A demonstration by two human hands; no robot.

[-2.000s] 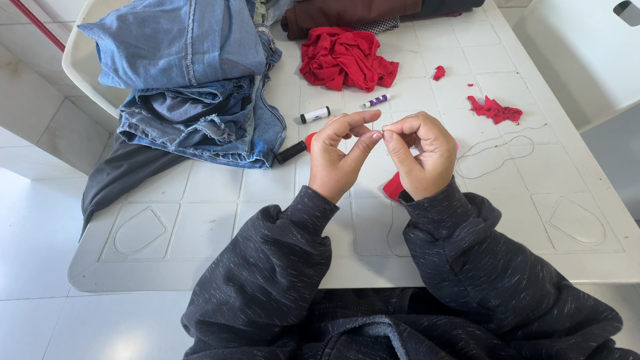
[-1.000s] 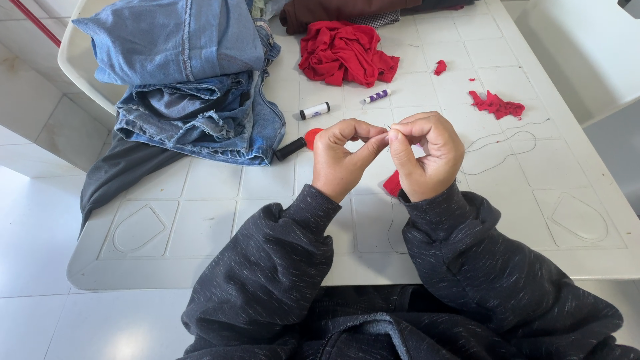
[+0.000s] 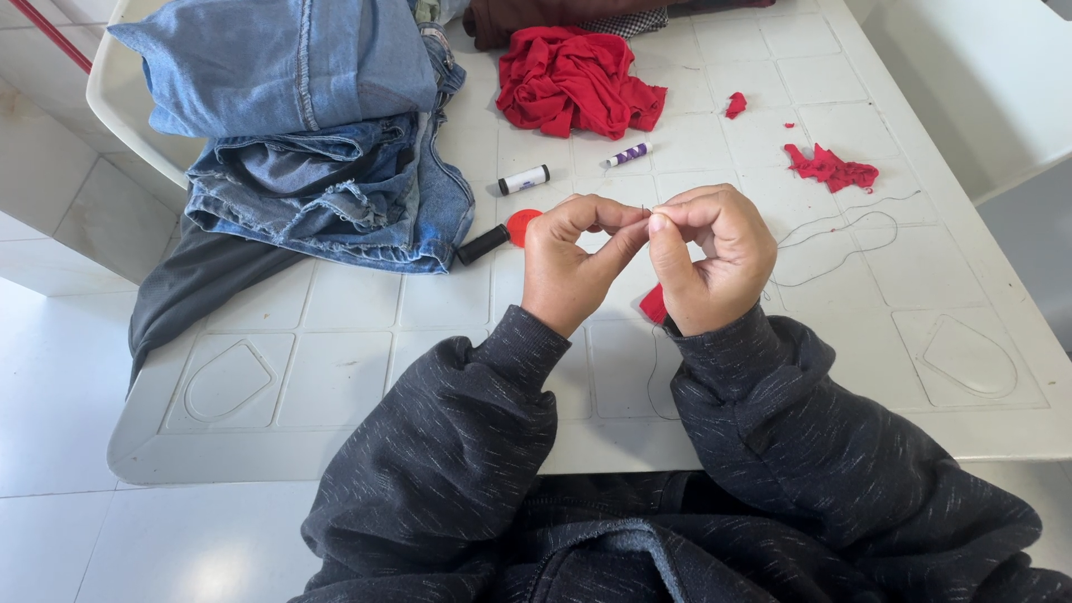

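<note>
My left hand [image 3: 578, 255] and my right hand [image 3: 716, 251] meet at the fingertips above the white plastic table. Between the left thumb and index finger a tiny dark tip shows, perhaps a needle; the rest of it is hidden. The right thumb and index finger pinch at the same spot, and what they hold is too small to tell. Dark thread [image 3: 846, 219] lies in loose loops on the table to the right of my right hand. A red cloth piece [image 3: 653, 303] is partly hidden under that hand, with thread curving below it.
Folded denim [image 3: 335, 184] lies at the left over dark grey fabric [image 3: 197, 272]. A crumpled red cloth [image 3: 578, 84], red scraps [image 3: 829, 167], a white tube with black ends [image 3: 523, 180], a purple-and-white tube [image 3: 628, 154], a black cylinder [image 3: 483, 245] and a red round object [image 3: 523, 226] surround my hands.
Both hands stay raised over about the same place, fingertips together. The fingers have shifted slightly in their pinch.
</note>
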